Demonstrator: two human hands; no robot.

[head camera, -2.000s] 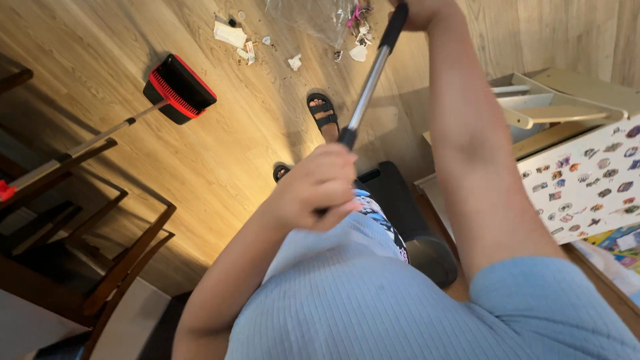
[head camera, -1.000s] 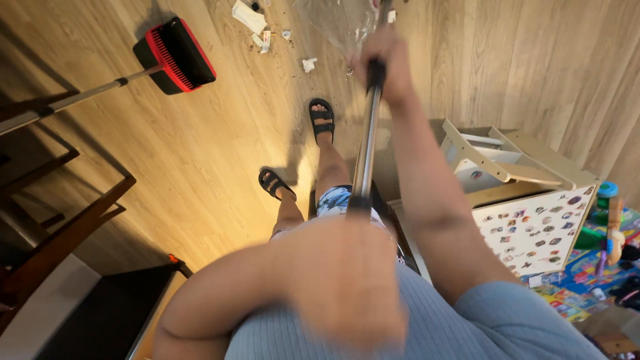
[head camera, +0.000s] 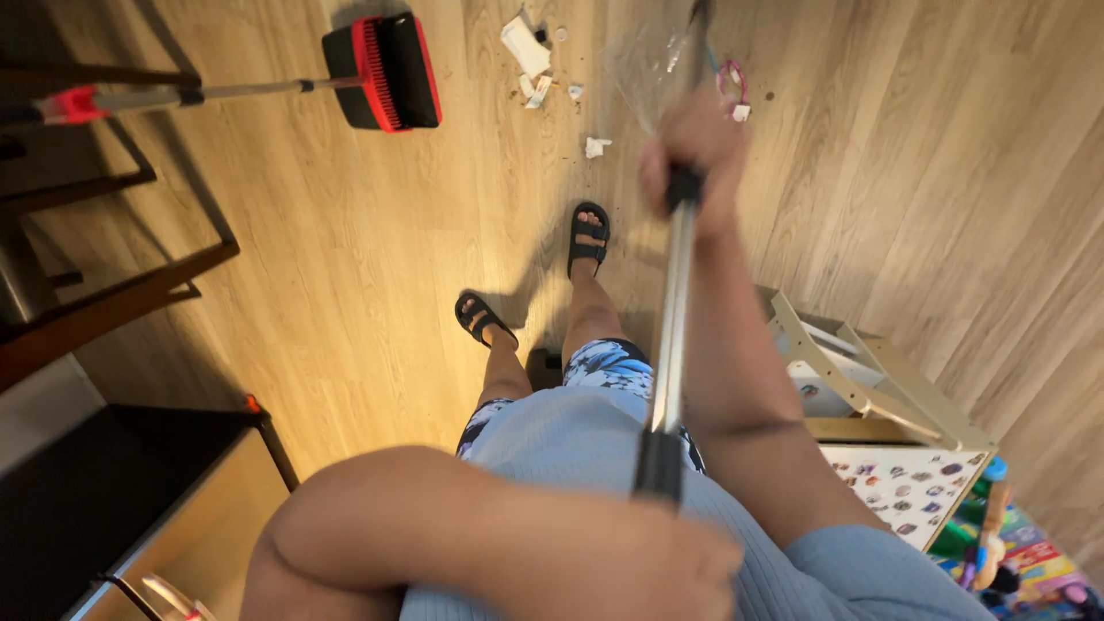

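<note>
A metal pole with black grips (head camera: pixel 674 310) runs from my chest toward the top of the head view; its far end is out of sight. Blurred, my left hand (head camera: pixel 617 556) is closed around the black grip at the near end. Farther along, my right hand (head camera: pixel 703 159) wraps the pole at a black collar. Past that hand lie a clear plastic bag (head camera: pixel 647 73) and a pink looped item (head camera: pixel 731 82). Left of these, white scraps (head camera: pixel 526 47) and a crumpled white piece (head camera: pixel 596 147) are scattered on the wood-look floor.
A black and red dustpan with comb teeth (head camera: pixel 379 73) stands upper left, its long handle reaching left. Dark wooden chair parts (head camera: pixel 121 297) and a black-topped piece of furniture (head camera: pixel 129 474) are at left. A sticker-covered white unit (head camera: pixel 901 483) and toys (head camera: pixel 983 535) are at lower right.
My left hand has moved down toward my chest since two seconds ago, and the pole's near end with it. My right hand, near the pole's upper grip at first, now holds it by the collar.
</note>
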